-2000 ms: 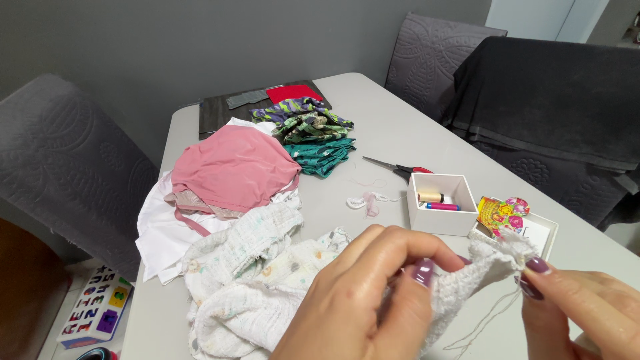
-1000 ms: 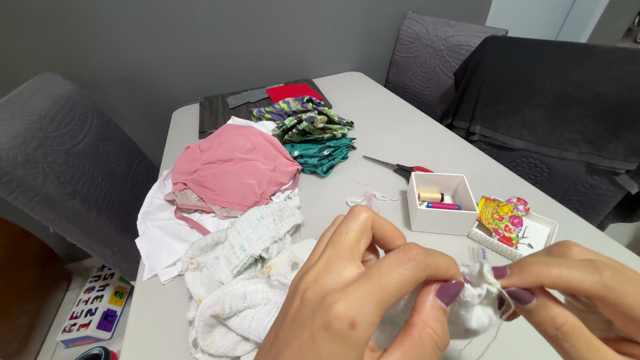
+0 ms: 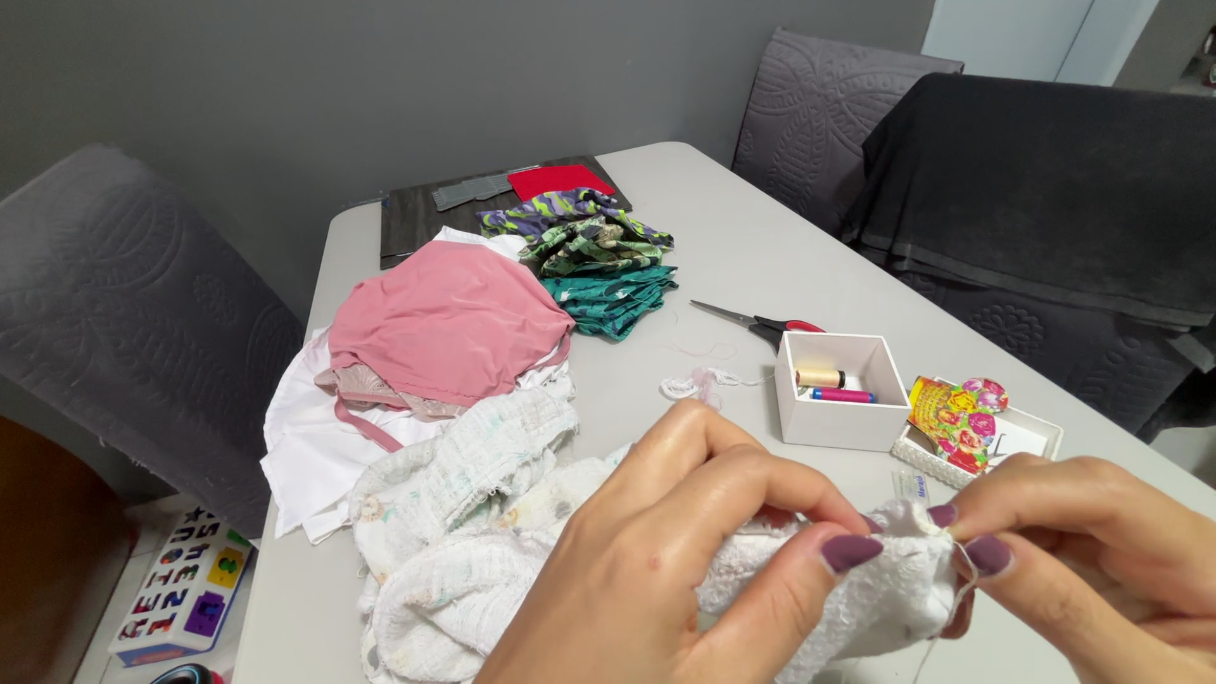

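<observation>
My left hand (image 3: 703,560) pinches the edge of a white textured cloth (image 3: 855,598) between thumb and fingers. At the cloth's corner, beside a small printed tag (image 3: 910,486), my right hand (image 3: 1073,560) grips the fabric between thumb and forefinger. A pale thread (image 3: 961,579) loops by the right thumb and hangs down; no needle can be made out. Behind my hands stands a white box (image 3: 841,418) holding a cream thread spool (image 3: 819,378) and a magenta one (image 3: 844,395). Scissors (image 3: 755,323) with black and red handles lie behind it.
A white lid (image 3: 1031,432) holds a floral card (image 3: 955,423). White yarn (image 3: 708,383) lies left of the box. A printed muslin cloth (image 3: 465,484), pink garment (image 3: 451,323) and folded patterned fabrics (image 3: 608,299) cover the table's left side. Fabric-covered chairs (image 3: 142,332) flank it.
Both hands have drawn close together at the cloth's tagged corner since two seconds ago, my left hand having moved right. The floral card lies lower on the lid than in the earliest frame.
</observation>
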